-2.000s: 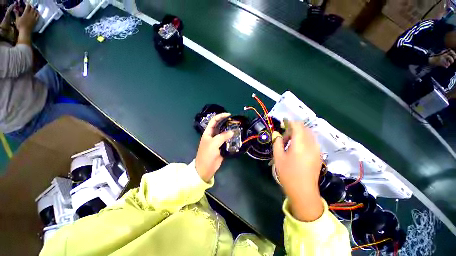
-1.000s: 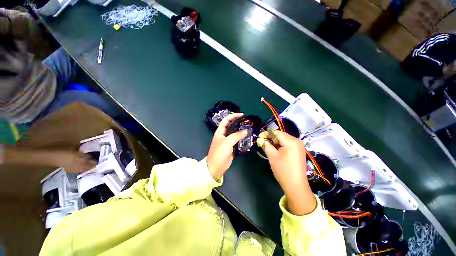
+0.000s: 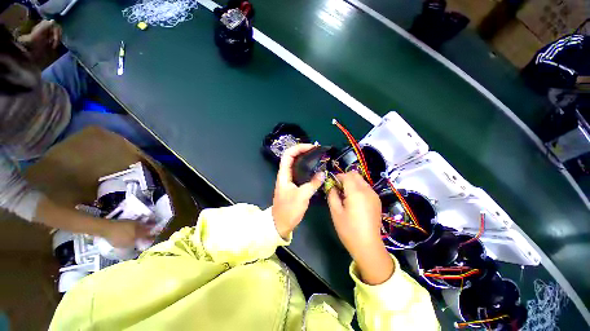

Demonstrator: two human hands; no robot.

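Note:
My left hand (image 3: 292, 194) holds a black camera ball module (image 3: 310, 165), thumb on its near side. My right hand (image 3: 352, 205) is against the module's right side, its fingertips pinched at thin wires there; a yellow finger cot shows. Red, orange and black wire leads (image 3: 351, 143) rise just beyond, from the nearest white camera housing (image 3: 396, 141). More housings with dark open insides and coloured leads stand in a row to the right. Another loose black module (image 3: 283, 143) with a silvery face lies just beyond my left hand.
Another black module (image 3: 234, 35) stands farther up the green bench (image 3: 187, 97). A pen-like tool (image 3: 121, 58) and tangled pale rings (image 3: 160, 11) lie at upper left. A person at left reaches into a carton (image 3: 97, 145) of housings. More pale rings (image 3: 545, 307) lie at lower right.
The module in my left hand has turned, so its silvery face no longer shows. My right hand has moved from the housing to the module. The neighbour's arm has reached into the carton.

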